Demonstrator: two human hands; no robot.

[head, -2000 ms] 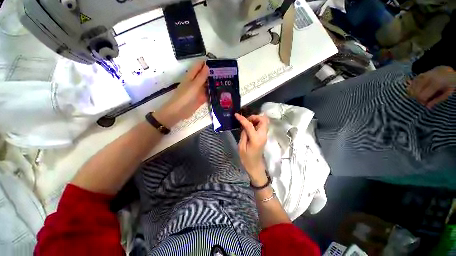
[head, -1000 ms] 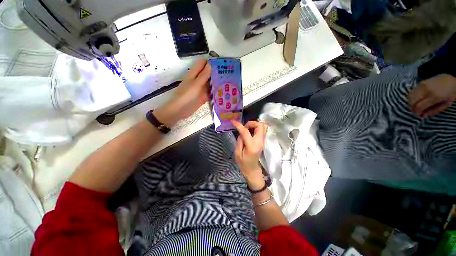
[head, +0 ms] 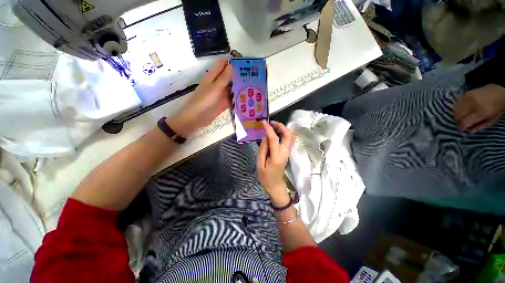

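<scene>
My left hand [head: 211,98] holds a smartphone [head: 250,99] by its left side, over the front edge of the sewing table. Its screen is lit purple and pink, with a round wheel of pink shapes. My right hand [head: 274,153] is just below and right of it, with fingertips at the lower right of the screen; whether they touch is unclear. A second phone [head: 206,27] with a dark screen and "vivo" lettering lies on the machine bed behind.
The sewing machine head [head: 105,40] is at upper left, its needle area brightly lit. White garment cloth [head: 39,119] covers the table's left. A white garment bundle [head: 326,171] hangs right of my lap. A tan strip [head: 325,36] lies at the table's right. Another person's hand [head: 479,108] is at far right.
The phone's screen has gone from dark with a red shape to the purple and pink wheel. My right fingertips have shifted slightly around the screen's lower part. My left hand keeps its hold.
</scene>
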